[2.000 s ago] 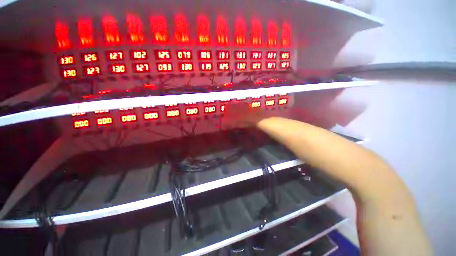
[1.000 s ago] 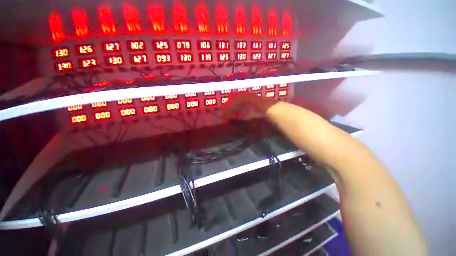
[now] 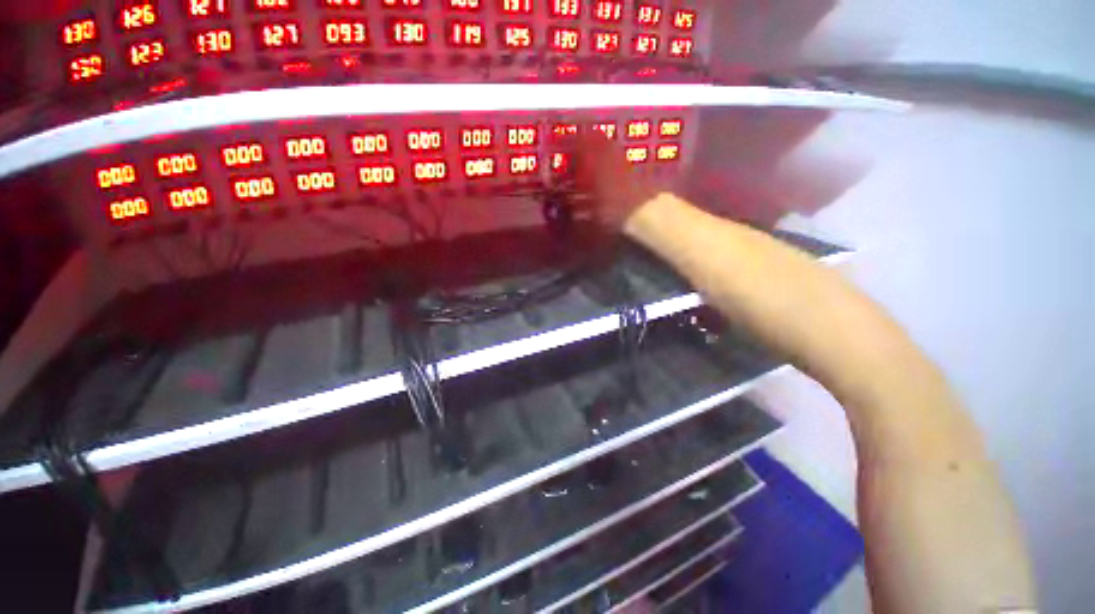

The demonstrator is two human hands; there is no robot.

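Observation:
My right hand (image 3: 597, 174) reaches into the shelf from the lower right, at the glowing back panel (image 3: 282, 216). It is blurred and red-lit, and its fingers do not show clearly. It covers part of the digital readouts (image 3: 369, 144), which read mostly 000. A small dark lump with thin cables (image 3: 555, 209) is just left of the hand; I cannot tell if the fingers hold it. More black cables (image 3: 510, 300) lie on the ribbed shelf (image 3: 300, 390), and bundles (image 3: 420, 390) hang over its white edge. My left hand is out of view.
A shelf edge (image 3: 480, 98) crosses above my hand, with lit readouts (image 3: 346, 34) behind it showing numbers such as 093 and 130. Several more shelves (image 3: 528, 486) are stacked below. A blue box (image 3: 787, 528) is low at the right. A pale wall (image 3: 997, 240) is at the right.
The view has tilted down, so the shelves sit higher and more lower shelves and the blue box show. My right hand remains at the back panel, and the dark lump beside it now shows.

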